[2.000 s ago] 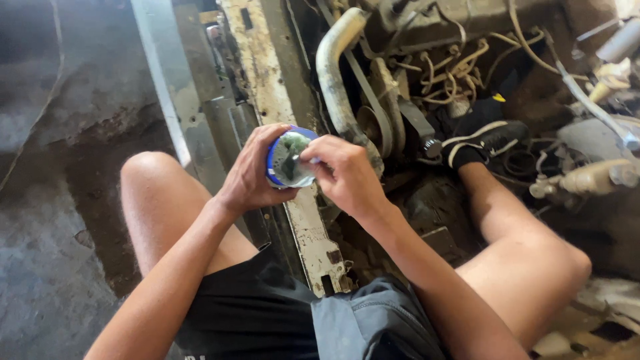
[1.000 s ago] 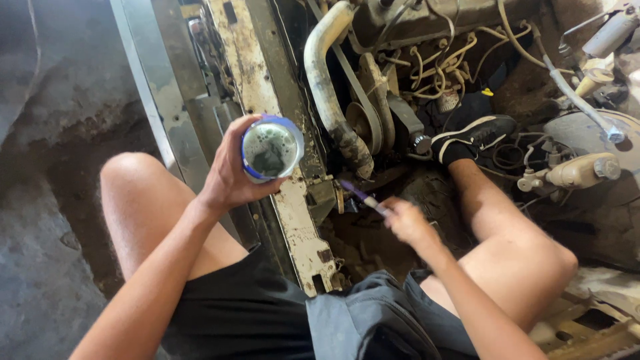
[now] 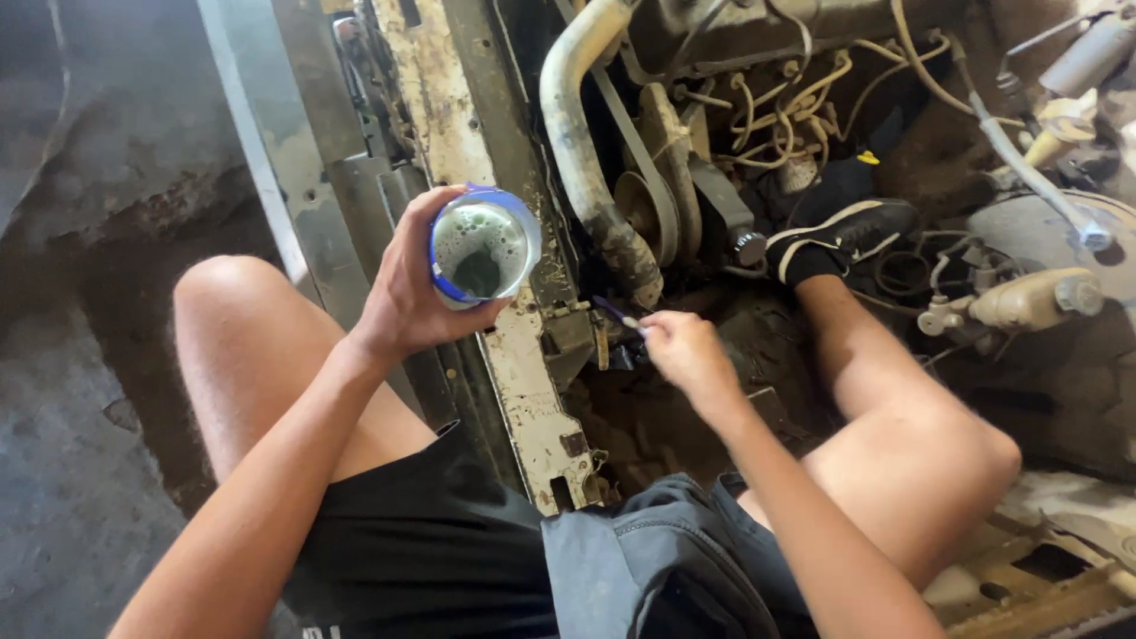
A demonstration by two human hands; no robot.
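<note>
My left hand [image 3: 417, 284] is wrapped around a cup [image 3: 534, 235] with a blue outside, held over the pale, rusty metal crossmember [image 3: 524, 382]. Foamy, greenish-grey liquid [image 3: 479, 266] with bubbles is inside the cup. To the right, my right hand [image 3: 692, 359] grips a thin brush-like tool [image 3: 612, 311] with a purple part. Its tip points left, close to a small fitting just below the lower end of the curved radiator hose [image 3: 595, 177]. Whether the tip touches anything, I cannot tell.
A belt and pulley [image 3: 643, 209] lie right of the hose. Several thin metal lines [image 3: 790, 115] run along the engine. My right shoe [image 3: 843, 235] rests in the engine bay beside a fluid reservoir [image 3: 1029, 297]. Stained concrete floor [image 3: 71, 399] lies at the left.
Two seconds ago my right hand was at the cup's mouth; it has moved away to the right, down beside the hose's lower end, holding the brush-like tool. My left hand has kept the cup.
</note>
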